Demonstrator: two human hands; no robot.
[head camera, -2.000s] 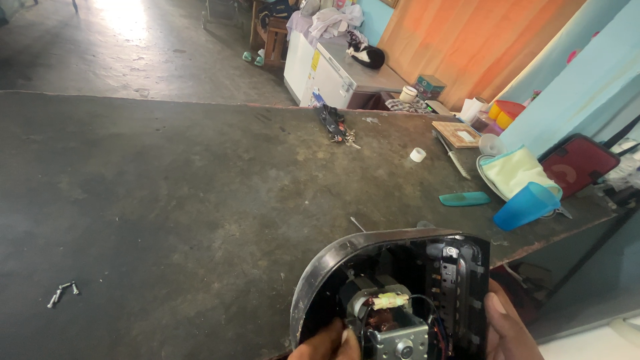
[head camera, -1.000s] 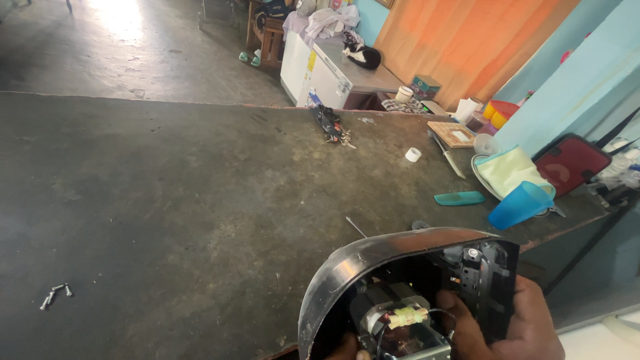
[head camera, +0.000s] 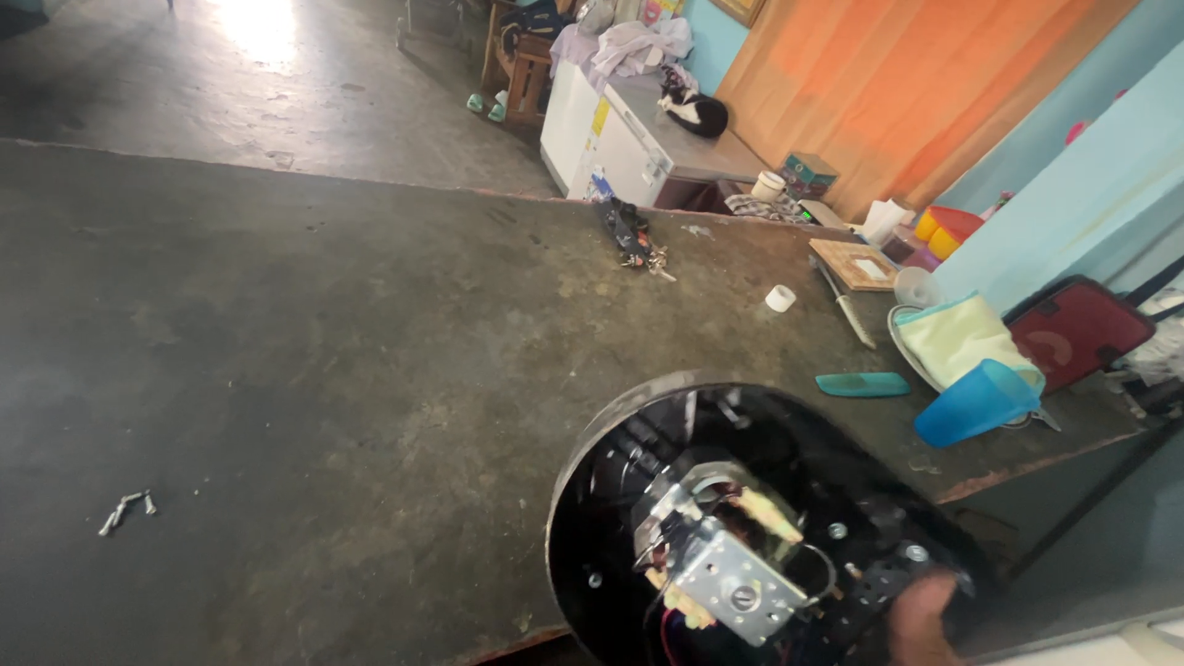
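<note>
A black plastic appliance housing (head camera: 592, 481) is tilted at the near edge of the counter, its open inside facing me. Inside sits a motor with a metal bracket (head camera: 740, 587), wires and pale yellow insulation. My right hand (head camera: 920, 620) grips the housing's right rim, thumb over the inner side, somewhat blurred. My left hand is out of sight. Several small screws (head camera: 125, 511) lie at the left of the dark counter (head camera: 324, 370).
Beyond the housing are a blue cup (head camera: 976, 404), a teal comb (head camera: 862, 385), a knife (head camera: 849, 310), a white tape roll (head camera: 780, 298) and keys (head camera: 659, 264). A cat (head camera: 694, 111) lies on the white chest freezer (head camera: 601, 139) behind the counter.
The housing has turned and tipped so more of its inside faces me. My left hand, seen at its inner side before, is out of view. My right hand has moved down along the rim.
</note>
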